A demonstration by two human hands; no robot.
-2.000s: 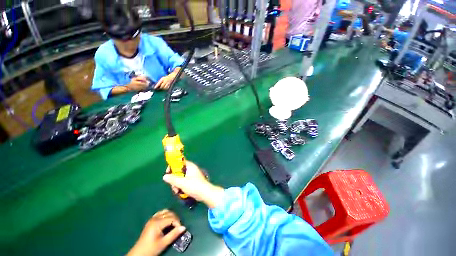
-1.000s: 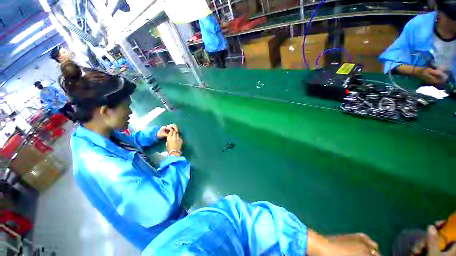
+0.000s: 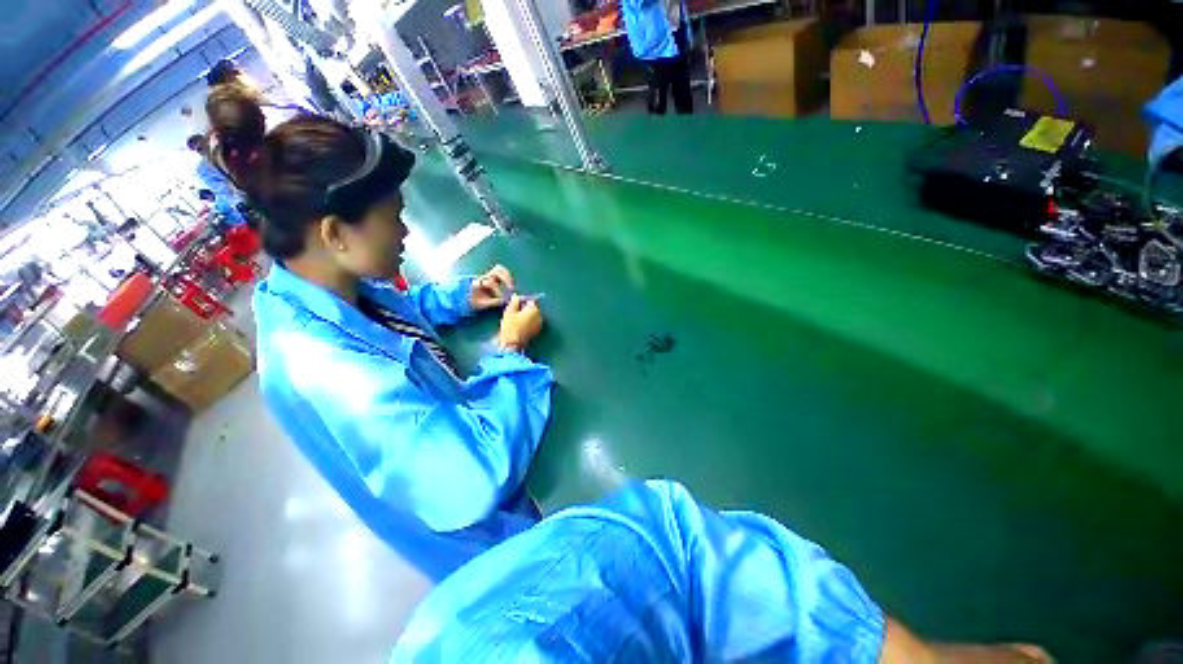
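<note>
My left hand (image 3: pixel 973 652) shows only as a wrist and a strip of the back of the hand at the bottom edge, below the light-blue sleeve. Its fingers are cut off, so its hold cannot be told. My right hand and the yellow screwdriver are out of the picture. A small scatter of dark bits (image 3: pixel 658 346) lies on the green mat (image 3: pixel 804 428). A heap of dark and silver housings (image 3: pixel 1122 247) lies at the right edge.
A person in a blue smock (image 3: pixel 402 428) sits close on the left, both hands together over the bench. A black box (image 3: pixel 999 169) with a yellow label stands at the back right. Metal posts (image 3: pixel 558 84) rise from the bench. Cardboard boxes (image 3: pixel 902 71) stand behind.
The view first swung left, then shifted a little right. My right hand and the screwdriver have left the picture. My left hand has sunk to the bottom edge.
</note>
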